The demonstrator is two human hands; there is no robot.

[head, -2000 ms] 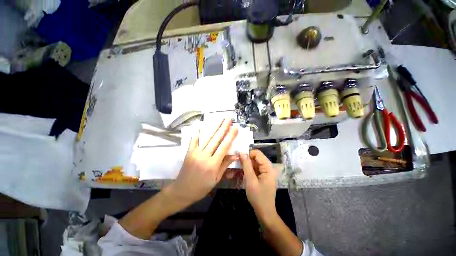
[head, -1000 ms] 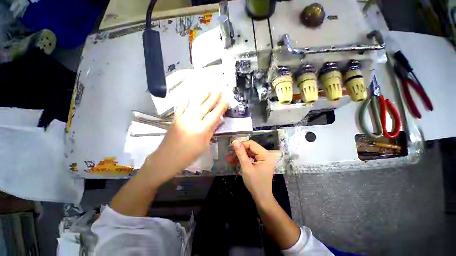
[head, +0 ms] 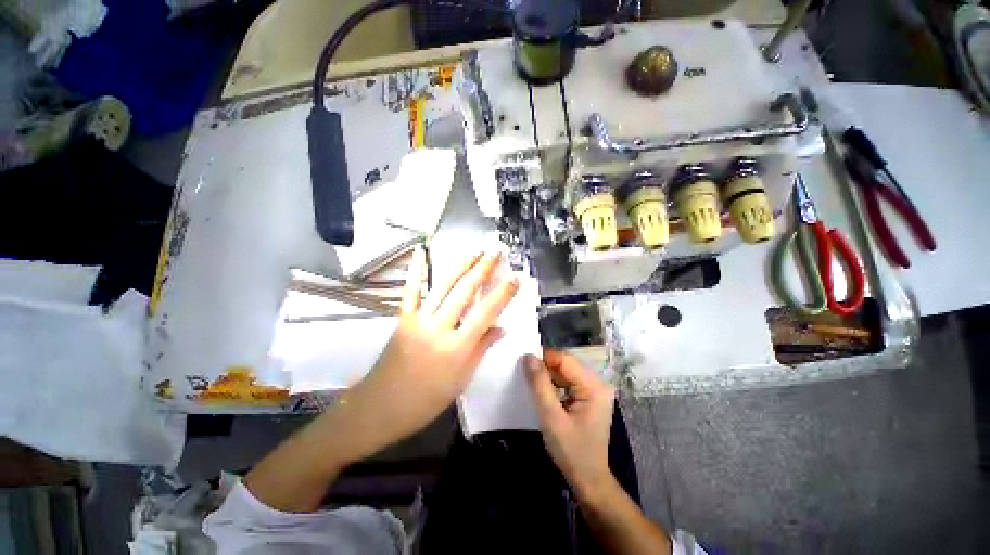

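Observation:
A white fabric piece (head: 502, 392) lies lengthwise in front of the needle area (head: 525, 217) of the overlock machine and hangs over the table's front edge. My left hand (head: 440, 336) lies flat on it with the fingers spread. My right hand (head: 573, 407) pinches its right edge between thumb and fingers. A fanned stack of cut pieces (head: 331, 341) with grey-brown edges lies left of and partly under my left hand. Sewn white pieces (head: 402, 206) lie behind it, left of the presser foot. The far end of the held piece is partly hidden by my left fingers.
The black lamp (head: 329, 179) stands over the table's left part. Four cream tension dials (head: 698, 211) sit right of the needle area. Scissors (head: 827, 266) and red-handled pliers (head: 892, 206) lie at the right, near the tool recess (head: 825, 332). White fabric (head: 76, 363) drapes at far left.
A white piece now extends from the needle area past the front edge. My right hand has moved down and holds its edge. My left hand has shifted right, onto this piece.

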